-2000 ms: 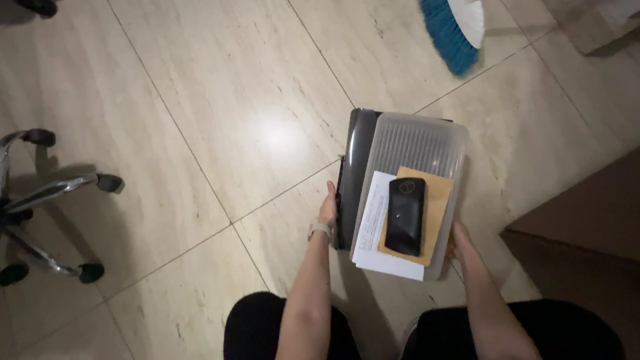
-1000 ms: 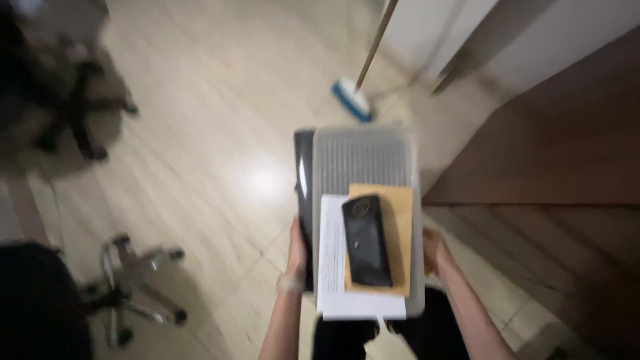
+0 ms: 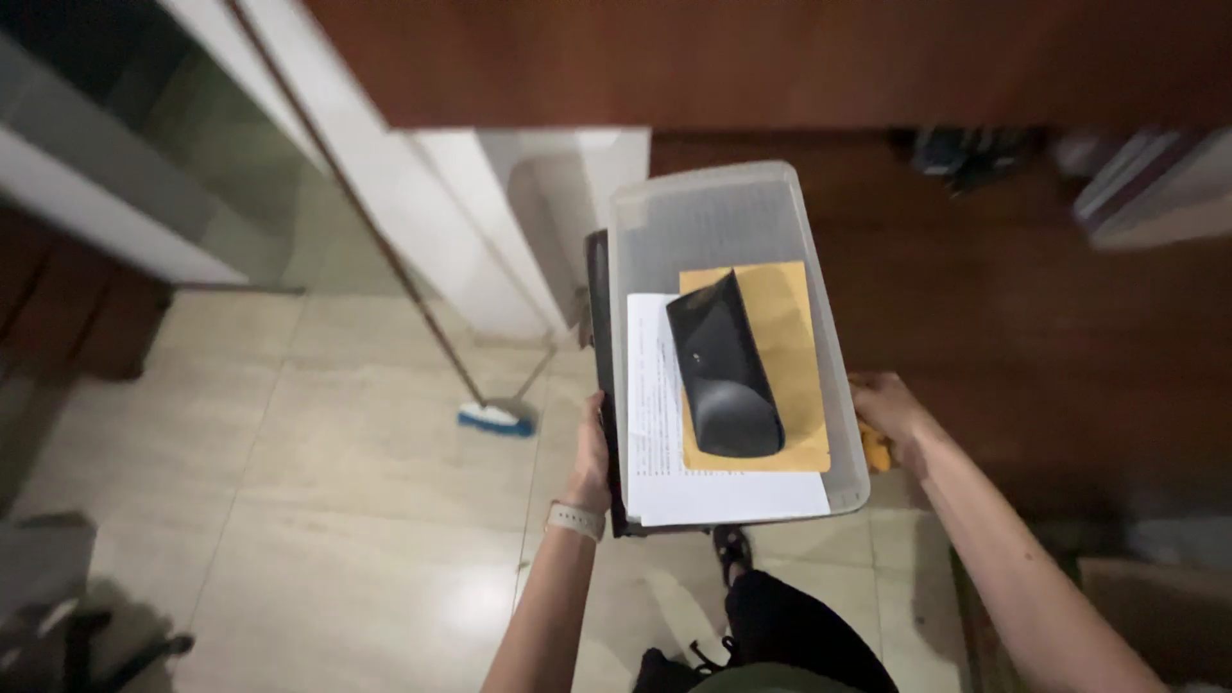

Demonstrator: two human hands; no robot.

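Both my hands carry a translucent plastic tray (image 3: 707, 217) stacked on a dark, flat case (image 3: 601, 318). My left hand (image 3: 589, 462), a pale band on its wrist, grips the left edge of the dark case. On the tray's right side, my right hand (image 3: 890, 414) is closed around the edge, with something orange-yellow (image 3: 874, 448) at its fingers; what that is I cannot tell. Inside the tray lie white printed paper (image 3: 654, 414), a yellow-brown envelope (image 3: 794, 356) and, on top, a black eyeglass case (image 3: 727, 375), tilted a little.
A broom (image 3: 496, 419) with blue bristles and a long brown handle stands left of the tray. Beyond is a white wall edge (image 3: 462, 221). Reddish-brown wooden furniture (image 3: 962, 298) with items on its shelf fills the right. Part of a wheeled chair (image 3: 125, 635) shows at lower left, on the tiled floor (image 3: 356, 539).
The view has swung a lot, toward the wooden furniture and the broom. Both hands still hold the loaded tray and dark case. The black eyeglass case now lies at a different slant on the envelope.
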